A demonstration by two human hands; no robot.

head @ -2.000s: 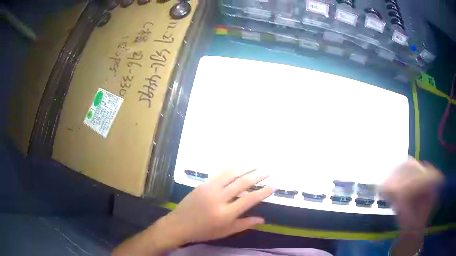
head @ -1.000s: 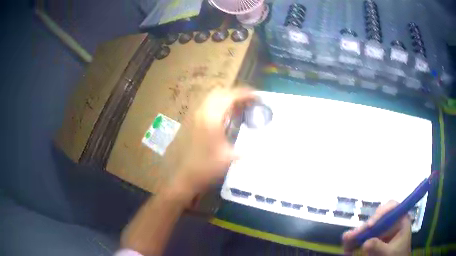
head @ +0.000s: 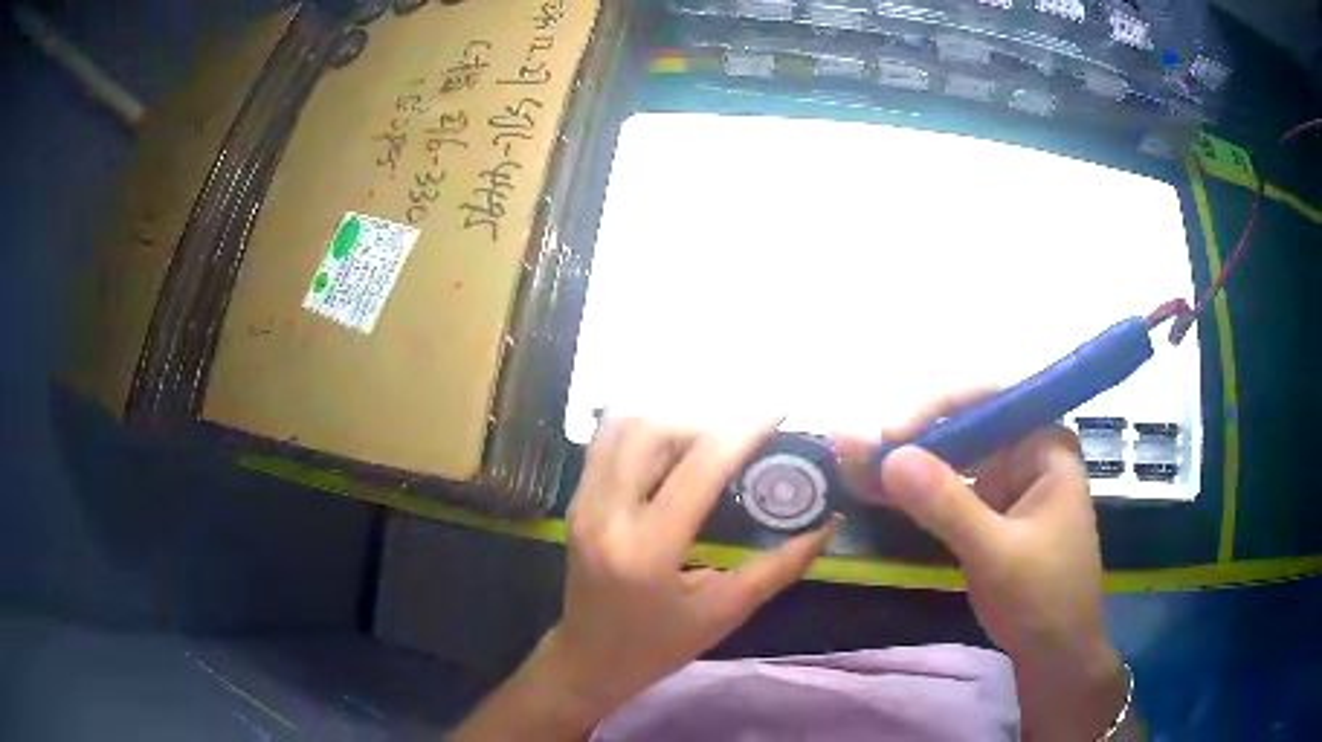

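My left hand (head: 653, 544) holds a round black unit (head: 784, 489) between its fingers, with the pale ringed face turned up, over the front edge of the lit white panel (head: 884, 276). My right hand (head: 1015, 529) grips a blue pen tool (head: 1022, 394), its front end close to the unit; whether they touch is hidden by the fingers. A red line runs from the pen's rear end. Small black parts (head: 1156, 452) stand at the panel's front right, partly behind my right hand.
Brown cardboard (head: 392, 334) with handwriting and a white label (head: 361, 271) lies at left on stacked clear trays (head: 534, 363). Dark round units show at its top edge. Clear parts boxes (head: 928, 58) stand at the back. Yellow tape (head: 1221, 363) edges the mat.
My left hand has moved from the cardboard side to the panel's front with the round unit. My right hand has brought the pen left, close to it. The camera view has shifted.
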